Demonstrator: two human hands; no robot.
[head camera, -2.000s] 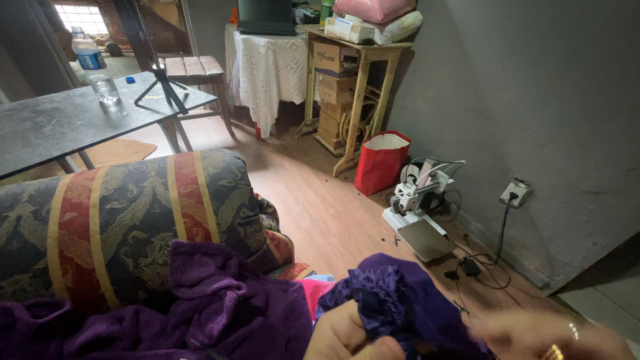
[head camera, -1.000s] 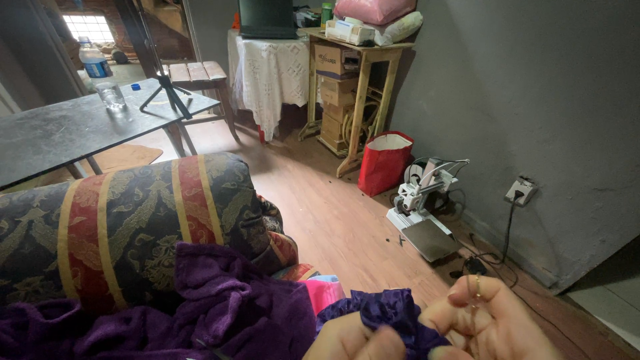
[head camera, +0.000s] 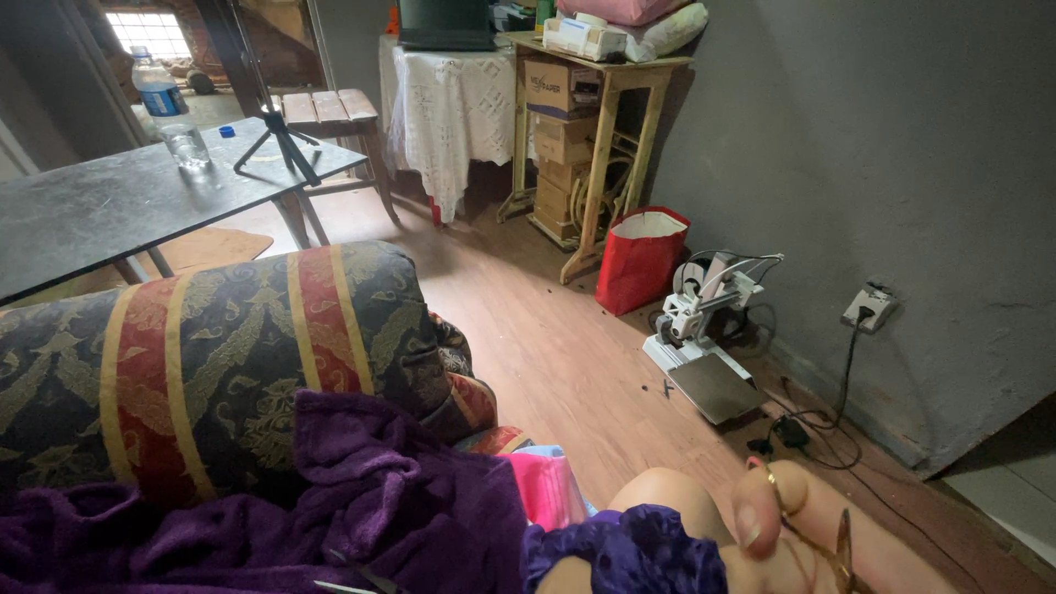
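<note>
Dark purple, shiny gathered fabric (head camera: 631, 551) lies bunched at the bottom centre. My left hand (head camera: 568, 577) is mostly hidden at the lower edge, its visible part against this fabric. Just to the right, my right hand (head camera: 796, 528) has thumb and finger closed around a thin gold-coloured item (head camera: 774, 488); its exact kind is unclear. A plush purple cloth (head camera: 412, 495) spreads to the left, with pointed metal blades (head camera: 351, 584), perhaps scissors, at the bottom edge. Pink cloth (head camera: 546, 488) shows between the plush cloth and the shiny fabric.
A patterned sofa armrest (head camera: 239, 363) rises at left. Beyond it are a dark table (head camera: 91, 206) with a plastic bottle (head camera: 169, 107) and a small tripod (head camera: 280, 144). A red bag (head camera: 639, 264), a white desktop 3D printer (head camera: 701, 330) and cables (head camera: 841, 412) are on the floor near the wall.
My right hand has moved in from the lower right edge to beside the shiny purple fabric. My left hand is lower and more hidden than before.
</note>
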